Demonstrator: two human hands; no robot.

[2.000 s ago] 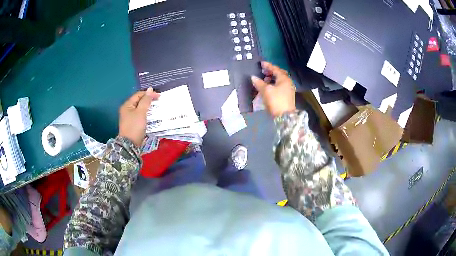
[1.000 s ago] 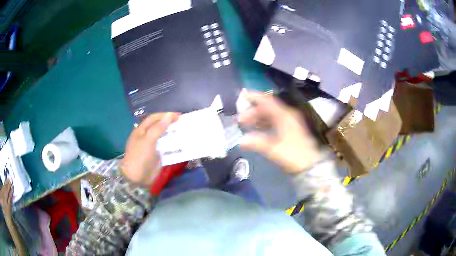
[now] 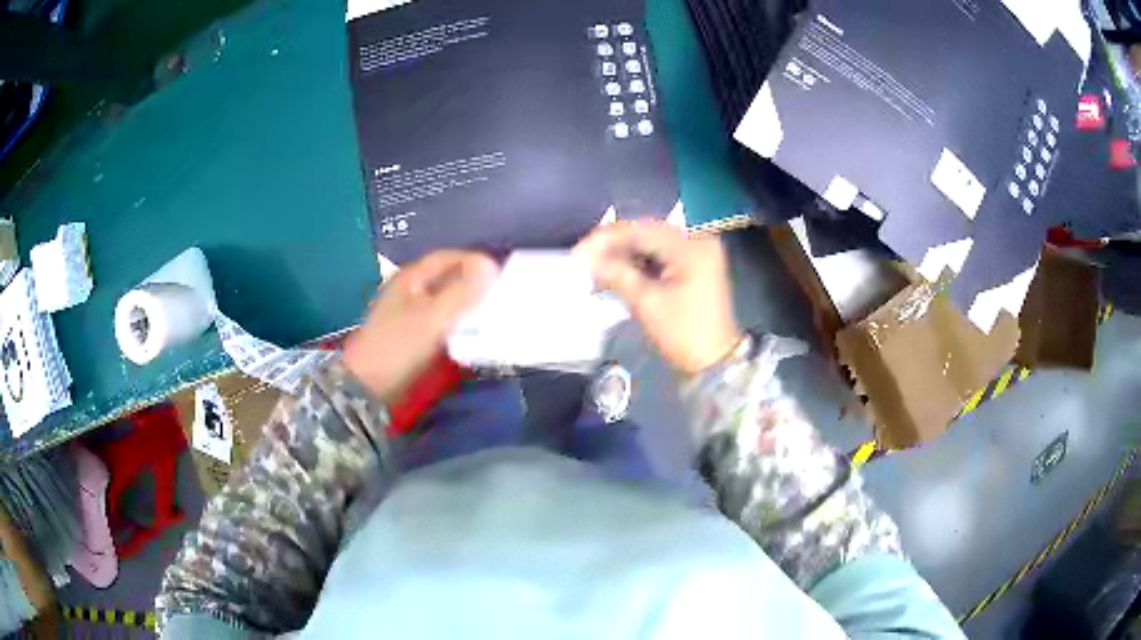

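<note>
A stack of white label sheets (image 3: 536, 319) is held at the near bench edge, blurred. My left hand (image 3: 423, 313) grips its left side. My right hand (image 3: 663, 285) has its fingertips at the upper right corner of the stack; whether they pinch a sheet or a label is blurred. A flat black box blank (image 3: 513, 125) lies on the green bench (image 3: 238, 138) just beyond my hands, with rows of small round icons at its right. No white label shows on the visible part of this blank.
Another black blank (image 3: 901, 100) with a white label lies at the right on a dark stack. A label roll (image 3: 163, 319) stands at the left with its strip trailing off. Brown cartons (image 3: 926, 363) are on the floor at right. A red stool (image 3: 148, 469) is below the bench.
The label sheets were lifted off the bench edge into my left hand. My right hand moved in from the right to the sheets. The white label seen earlier on the near blank no longer shows.
</note>
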